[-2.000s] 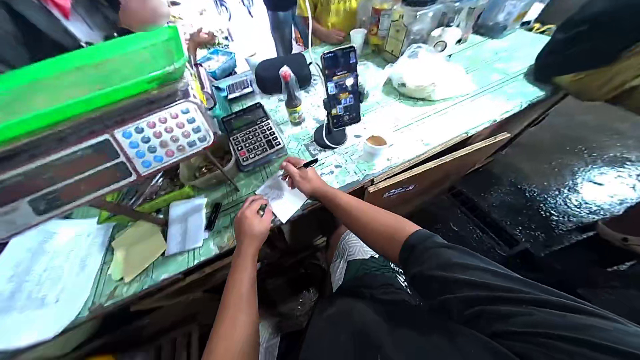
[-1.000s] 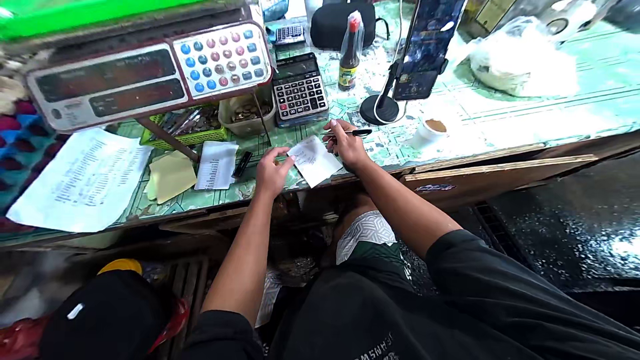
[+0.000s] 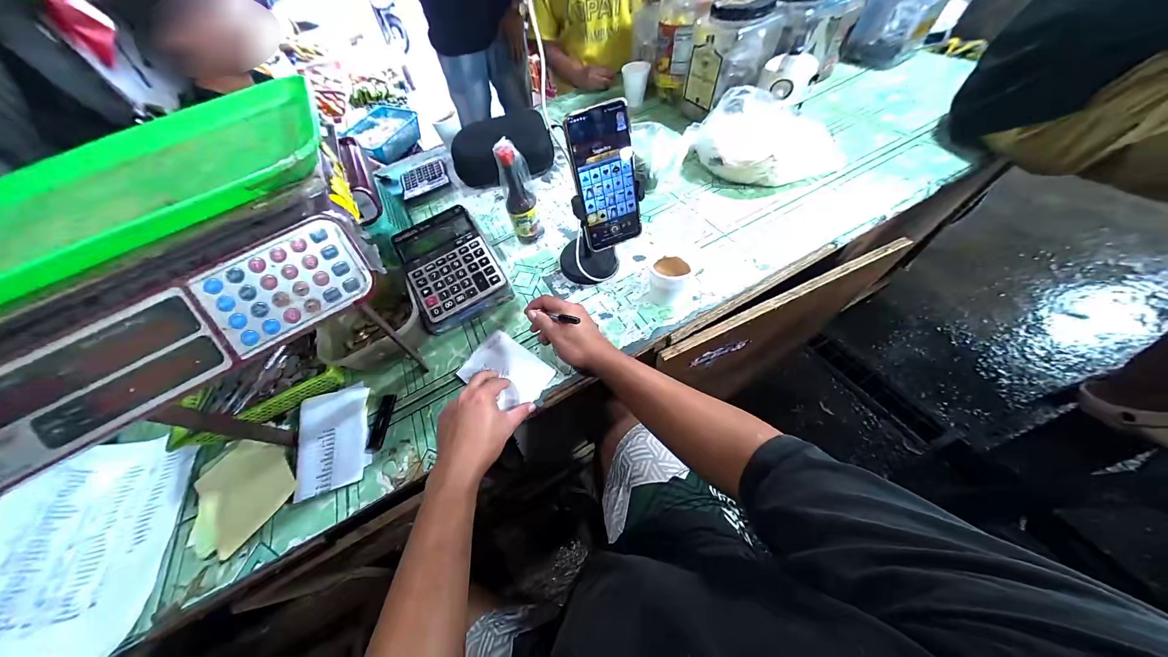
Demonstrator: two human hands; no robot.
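A small white paper slip lies on the green-patterned counter. The fingers of my left hand rest on its lower left part, pressing it at the counter's edge. My right hand holds a dark pen just right of the slip, its fingers closed around the barrel. Behind the slip sits a black-and-grey desk calculator. A phone with a lit screen stands upright on a round-based holder. Right of my right hand is a white cup with brown contents.
A weighing scale with a green tray stands at left, above a green basket and several papers. Behind are a sauce bottle, a white plastic bag and jars. People stand across the counter and at right.
My left hand has moved from the slip's left edge onto its lower part. The pen stays in my right hand. The view has shifted and turned.
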